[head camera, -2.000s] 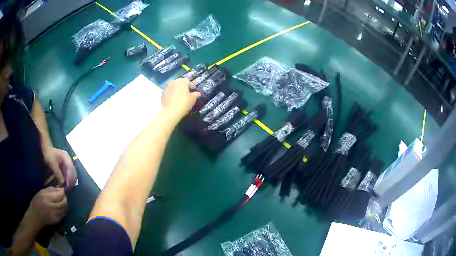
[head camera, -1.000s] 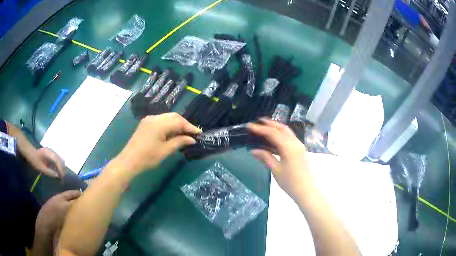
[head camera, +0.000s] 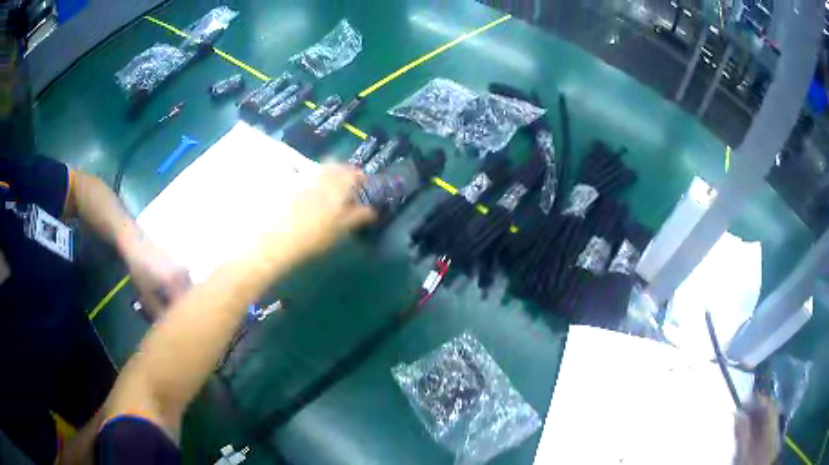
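Note:
My left hand (head camera: 338, 202) reaches to the row of banded black tubing bundles and is closed on one bundle (head camera: 389, 184) with shiny clear film; this spot is blurred. My right hand (head camera: 759, 434) is small and blurred near the lower right edge. It holds a single thin black tube (head camera: 724, 363), which points up and left over the white papers. A black covered harness trunk (head camera: 341, 374) lies diagonally below my left hand, with a red-and-white end (head camera: 434, 280).
A coworker's hand (head camera: 164, 289) and dark uniform are at left. A white sheet (head camera: 214, 204) and blue tool (head camera: 176, 155) lie beyond. More black tubing (head camera: 545, 263) lies centre right. A clear bag (head camera: 468, 400) is in front. Grey stand legs (head camera: 727, 204) rise at right.
Both hands held a bundle between them a second ago. My left hand has carried the bundle back to the row. My right hand has moved far right and now holds one tube.

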